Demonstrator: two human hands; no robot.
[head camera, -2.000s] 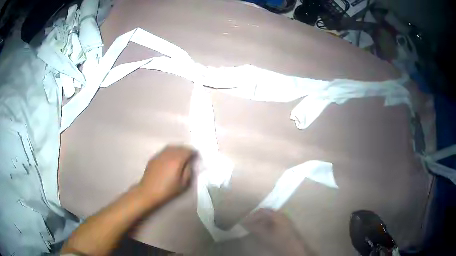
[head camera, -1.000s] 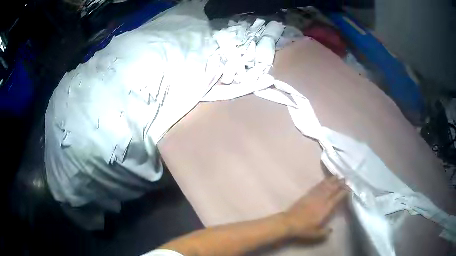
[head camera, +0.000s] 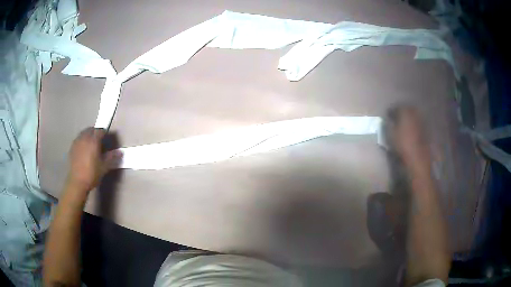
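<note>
A long white fabric strip lies across the board, slightly slanted, with a faint fold line right of its middle. My left hand grips it at the left end; the cloth runs on upward from that hand. My right hand is blurred, just beyond the strip's right end, where a short piece is bent downward. Whether its fingers touch the cloth cannot be told. The dark iron stands at the lower right beside my right forearm, partly hidden.
Other white strips lie along the far side of the pinkish-beige board. A white garment pile is at the left edge. Loose bands hang at the right edge. Light cloth shows at the near edge.
The view has turned back from the garment pile to the board. My left hand now grips a strip drawn out across the board, and my right hand is in view at the right.
</note>
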